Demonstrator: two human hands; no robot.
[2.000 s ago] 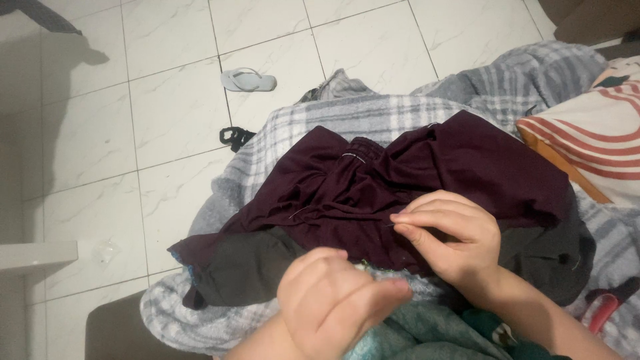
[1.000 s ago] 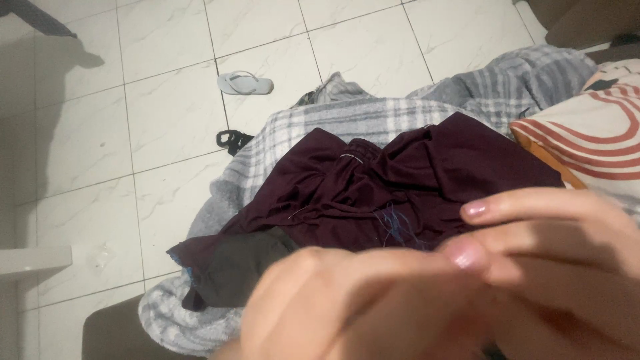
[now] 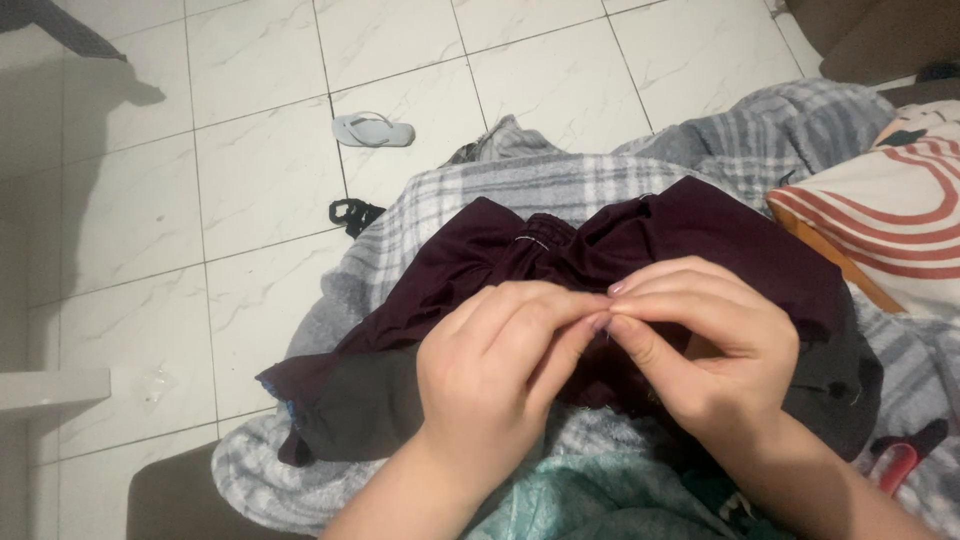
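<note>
A dark maroon garment with a gathered elastic part and grey sections lies spread over a grey and white plaid blanket. Above its middle, the fingertips of my left hand and my right hand meet in a pinch. Something very small or thin, perhaps thread, is between them, but the fingers hide most of it. Blue threads show along the garment's edge at the left. Teal patterned cloth lies below my hands.
A cushion with red curved stripes is at the right, above a red-handled tool. On the tiled floor lie a pale flip-flop and a black item. A white ledge juts in at the left.
Both hands were apart two seconds ago; now their fingertips touch. One second ago they were larger in view, nearer the camera, with blue threads visible on the garment's middle, which my hands now cover.
</note>
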